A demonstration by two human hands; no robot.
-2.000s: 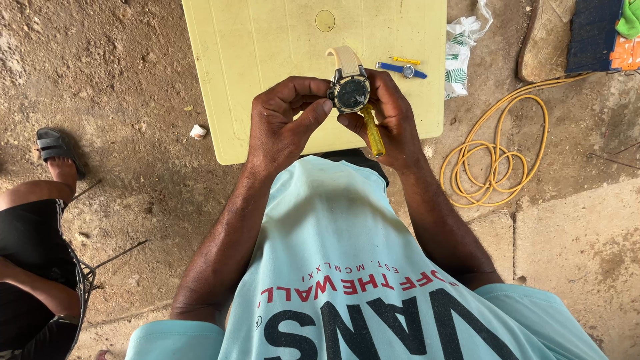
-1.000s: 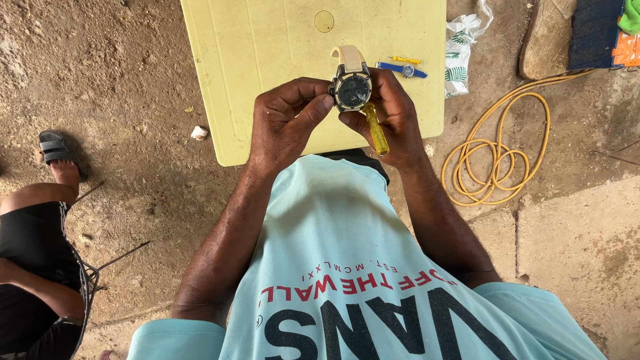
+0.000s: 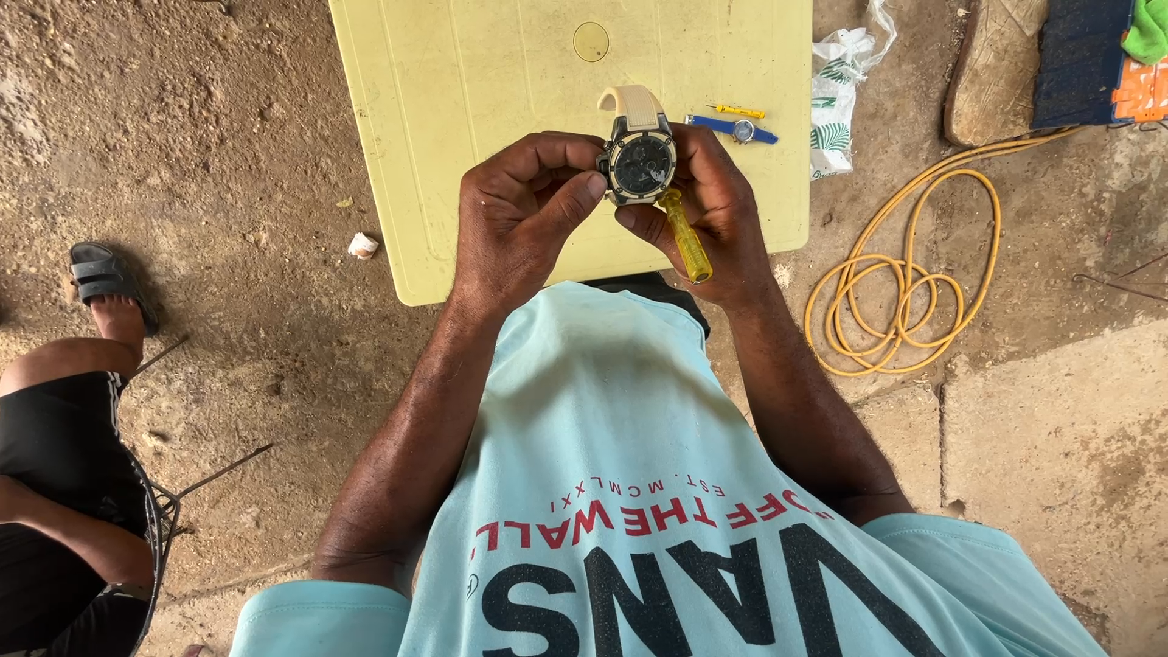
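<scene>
A large wristwatch (image 3: 642, 165) with a dark dial and a cream strap is held between my hands above the near part of the table. My left hand (image 3: 538, 210) grips its left side at the crown, thumb and fingers pinched there. The watch's right side rests against the fingers of my right hand (image 3: 712, 205). That hand also holds a screwdriver with a yellow transparent handle (image 3: 689, 239), pointing down toward me; its blade is hidden. A blue-strapped wristwatch (image 3: 744, 130) and a small yellow screwdriver (image 3: 739, 111) lie on the table just beyond my right hand.
The pale yellow plastic table (image 3: 438, 109) stands in front of me. A plastic bag (image 3: 832, 100) and a coiled yellow hose or cable (image 3: 903, 274) lie to its right, with a dark blue container (image 3: 1081, 59) farther off. At left sits another person (image 3: 73, 456).
The yellow screwdriver handle in my right hand has tilted slightly outward. Both hands have otherwise stayed in place around the watch.
</scene>
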